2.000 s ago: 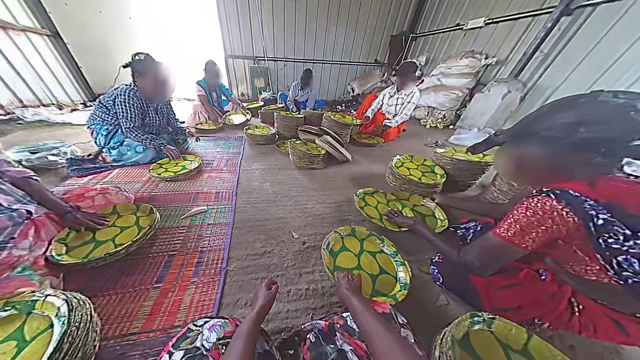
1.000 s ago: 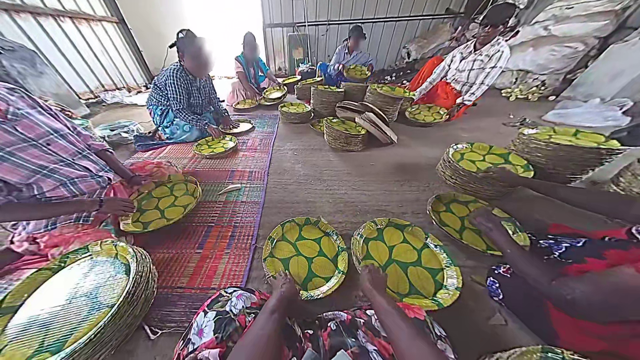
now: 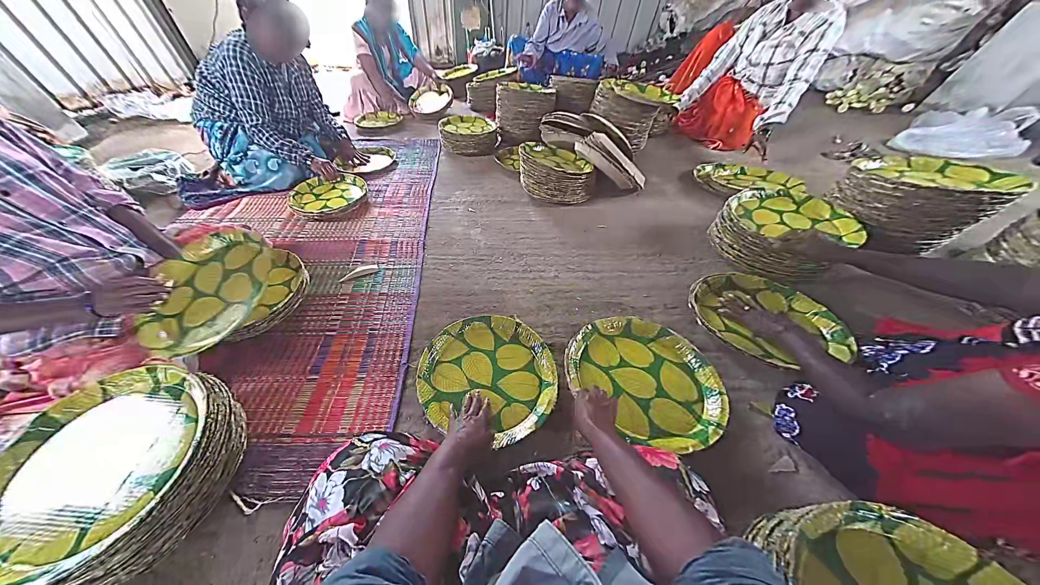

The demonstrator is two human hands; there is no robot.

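Two round plates with a green and yellow leaf print lie side by side on the floor before my knees. My left hand [image 3: 471, 421] rests with spread fingers on the near rim of the left plate [image 3: 496, 370]. At the near left edge of the right plate [image 3: 650, 386] is my right hand [image 3: 595, 408]; whether its fingers grip the rim cannot be told. Both forearms reach over a floral cloth [image 3: 374, 479] on my lap.
Tall plate stacks stand near left [image 3: 219, 455], near right [image 3: 800, 540] and right [image 3: 756, 244]. Co-workers sit around, one handling a plate [image 3: 207, 296] at left, one touching a plate [image 3: 812, 321] at right. A woven mat [image 3: 382, 309] lies left; more stacks [image 3: 556, 183] stand ahead.
Two seconds ago one plate lay by my right hand and none by my left; now two lie side by side. The co-worker at left has raised a plate at a tilt. The view has shifted.
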